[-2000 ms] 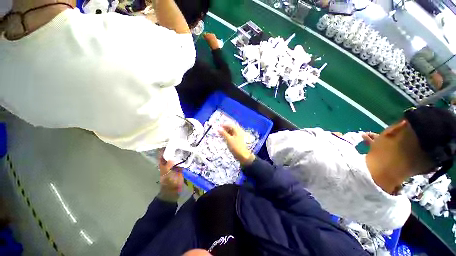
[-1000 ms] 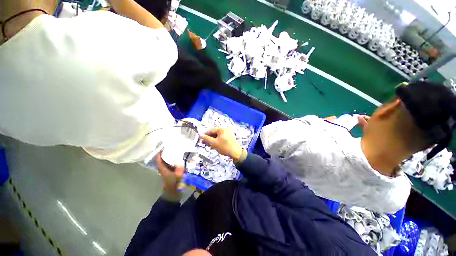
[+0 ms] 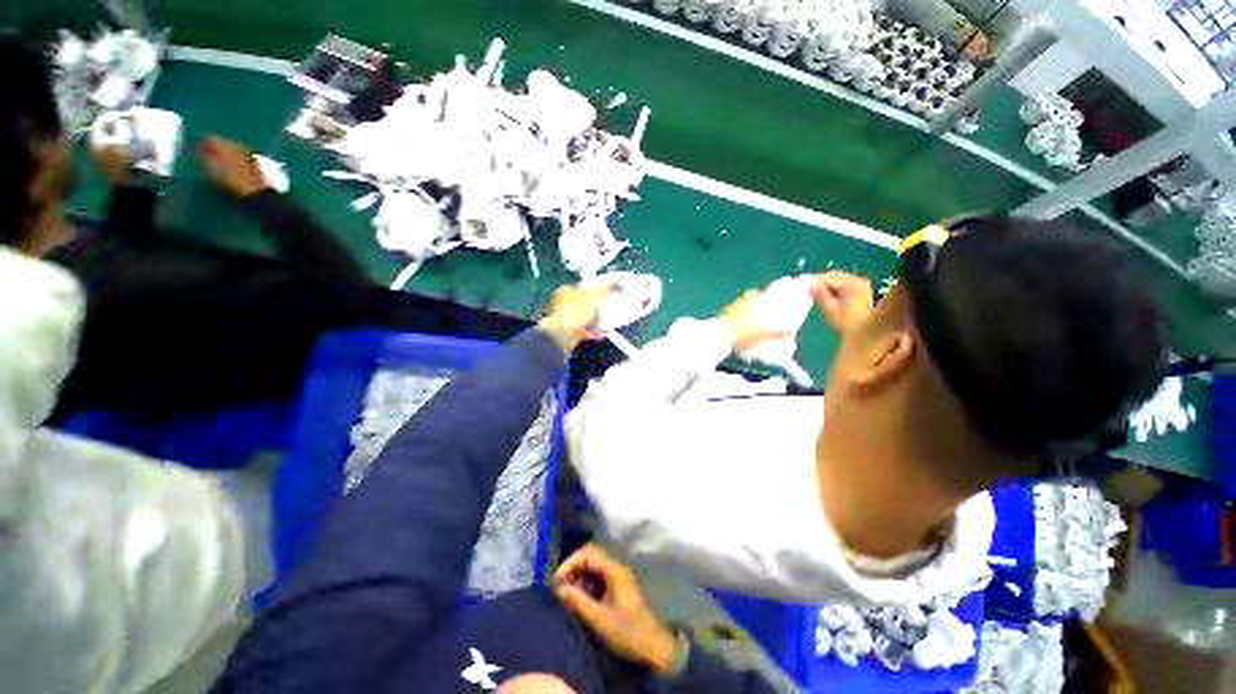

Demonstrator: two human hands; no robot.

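Observation:
My left hand point(image 3: 575, 311) reaches over the blue crate point(image 3: 311, 447) to the near edge of the green bench. Its fingers grip a white camera housing point(image 3: 630, 300) with a straight white antenna pointing down right. The housing is beside the heap of white camera bodies point(image 3: 488, 156) on the bench. My right hand point(image 3: 613, 603) is low, close to my body, with fingers loosely curled and nothing visible in it. Small pale parts point(image 3: 508, 522) fill the blue crate, partly hidden by my left sleeve.
A person in white point(image 3: 746, 475) sits close on the right, holding a white housing point(image 3: 779, 319). People in white and in black are close on the left. A metal fixture point(image 3: 339, 71) stands beside the heap. Rows of white units point(image 3: 786, 30) line the far side. Another blue crate point(image 3: 813, 664) is lower right.
My left hand has moved from over the floor side, up and across the crate to the bench with the housing. My right hand has left the housing and dropped towards my body. The view has shifted right.

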